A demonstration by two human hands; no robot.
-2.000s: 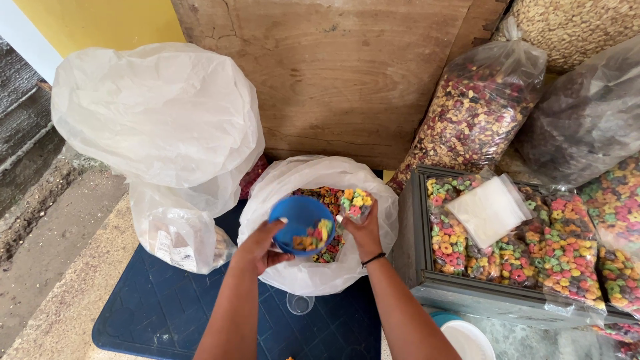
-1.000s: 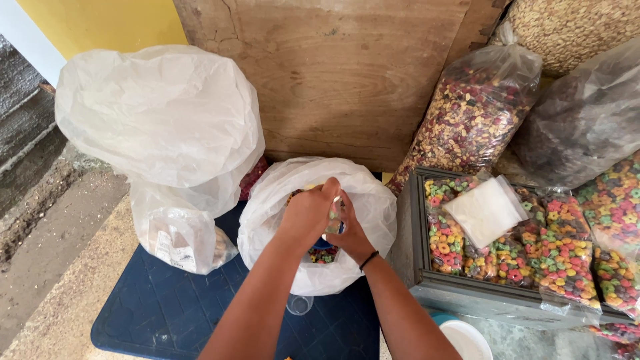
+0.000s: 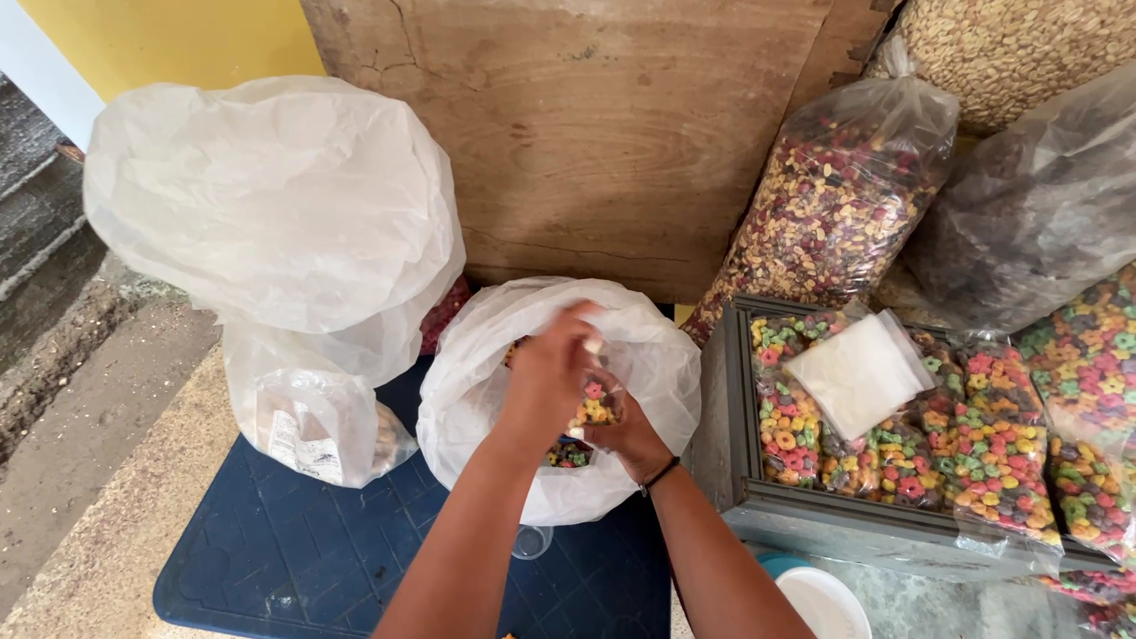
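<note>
A white plastic sack (image 3: 470,382) with its mouth rolled down stands on a dark blue plastic table (image 3: 355,541), with colorful ring cereal inside. Over its mouth, my right hand (image 3: 626,435), with a dark band at the wrist, holds a small clear bag of colorful cereal (image 3: 596,404). My left hand (image 3: 555,364) is blurred beside the top of that bag; whether its fingers grip the plastic cannot be told. Below the hands, a bit of blue bowl rim shows among the cereal, mostly hidden. A clear plastic cup (image 3: 532,541) sits at the sack's near edge.
At left are a large white plastic bag (image 3: 275,204) and a smaller bag with a printed label (image 3: 311,426). A gray crate (image 3: 737,399) at right holds filled cereal bags and a stack of clear bags (image 3: 861,373). Large sacks and a wooden board (image 3: 568,133) stand behind.
Two seconds ago my left hand held the blue bowl beside the small bag; now the bowl is down in the sack. My left hand has moved to the top of the small bag.
</note>
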